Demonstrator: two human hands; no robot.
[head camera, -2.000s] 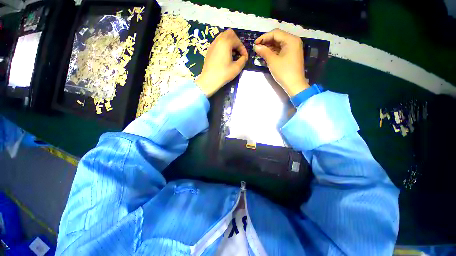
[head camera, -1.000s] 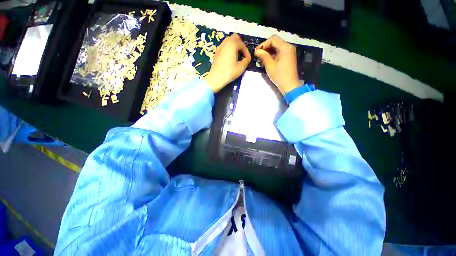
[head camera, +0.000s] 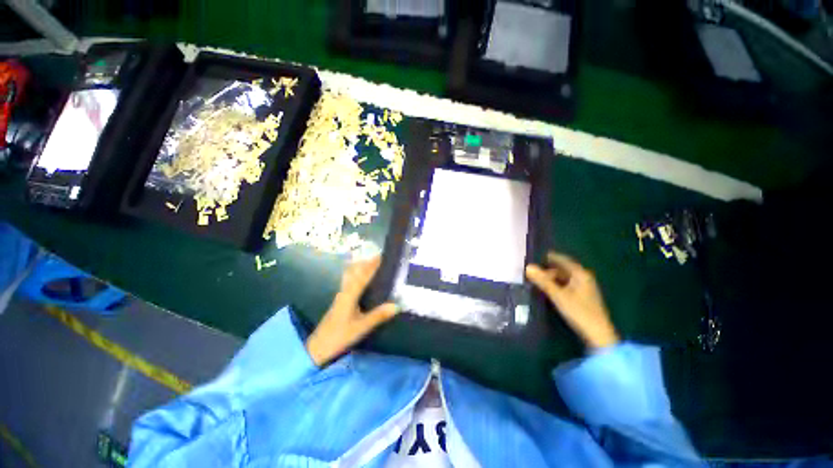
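A tablet unit with a large pale panel (head camera: 475, 224) lies in a black tray (head camera: 541, 206) in front of me. A green patch and silvery parts (head camera: 484, 149) show at its far end. A shiny strip (head camera: 452, 308) runs along its near end. My left hand (head camera: 350, 313) holds the tray's near left corner, thumb on the near edge and fingers along the left side. My right hand (head camera: 574, 294) is at the tray's near right edge, fingers bent and fingertips on the rim. The undersides of the fingers are hidden.
A heap of small cream pieces (head camera: 324, 183) lies left of the unit. Further left are a black parts tray (head camera: 236, 227) with cream pieces and clear plastic, and another tablet unit (head camera: 78, 132). Small mixed parts (head camera: 671, 238) lie right. More units (head camera: 528, 38) sit beyond the pale rail (head camera: 630, 166).
Both hands have left the unit's far end and come down to the tray's near left and right sides. The far-end circuitry is now uncovered. The view takes in more of the units beyond the rail.
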